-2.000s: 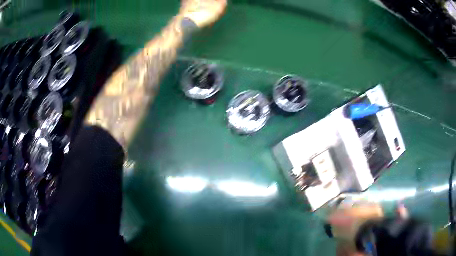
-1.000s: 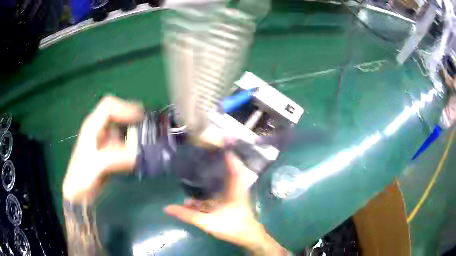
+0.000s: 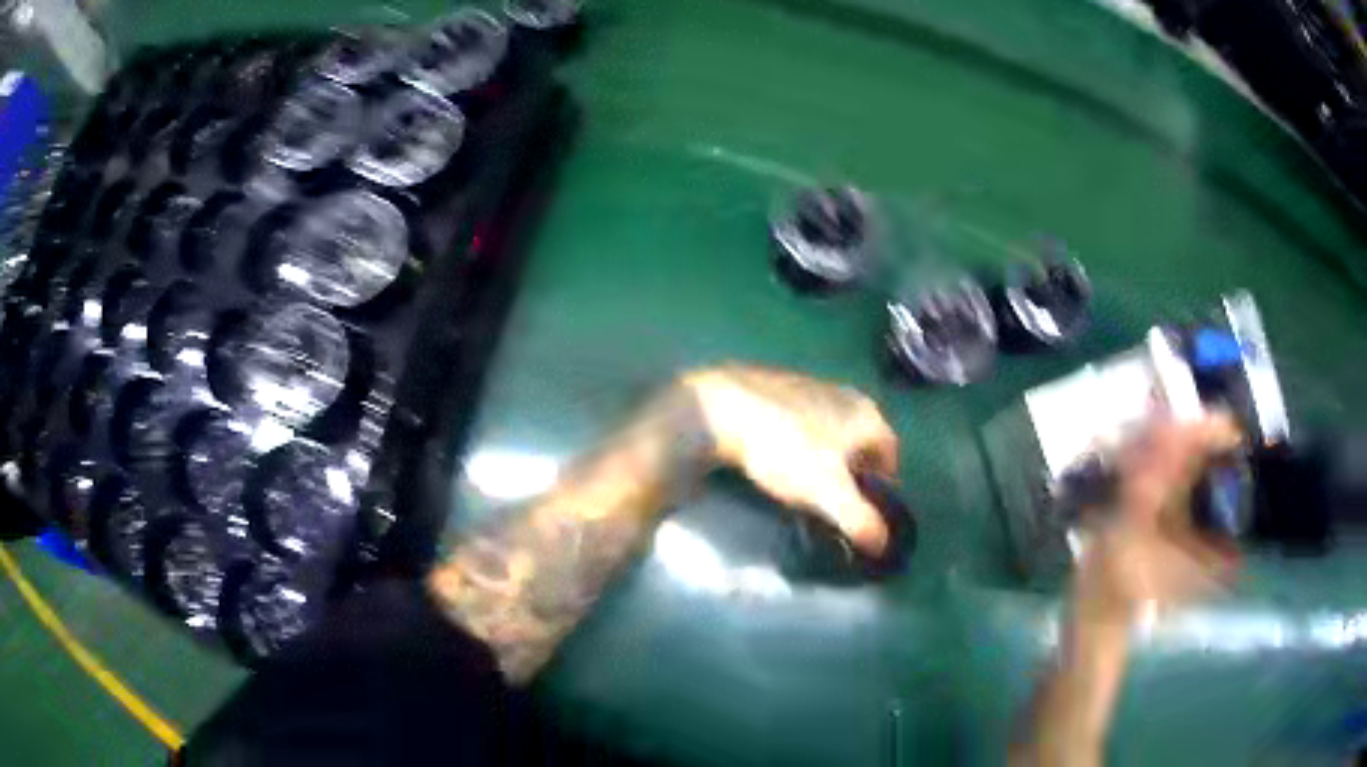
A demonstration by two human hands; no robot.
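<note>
My left hand [image 3: 795, 450] is curled around a dark round unit [image 3: 888, 525] low over the green bench [image 3: 645, 285]; most of the unit is hidden by the hand. My right hand [image 3: 1147, 495] is blurred, in front of the screw feeder [image 3: 1087, 412], with its fingers around the dark electric screwdriver [image 3: 1297, 487], which lies slanted to the right. The screwdriver's tip cannot be made out. Three lamp units stand on the bench behind the hands: one at left [image 3: 826, 235], one in the middle [image 3: 943, 330] and one at right [image 3: 1045, 295].
A glossy black blister tray [image 3: 195, 285] at left holds several clear-faced lamp units [image 3: 342, 247]. A blue handle [image 3: 1211, 348] lies on the feeder. Dark items [image 3: 1304, 75] are at the upper right edge. A yellow floor line [image 3: 90, 652] runs at lower left.
The view has swung back left, showing the tray and three units again. My hands, close together around the unit and screwdriver a second ago, are now apart.
</note>
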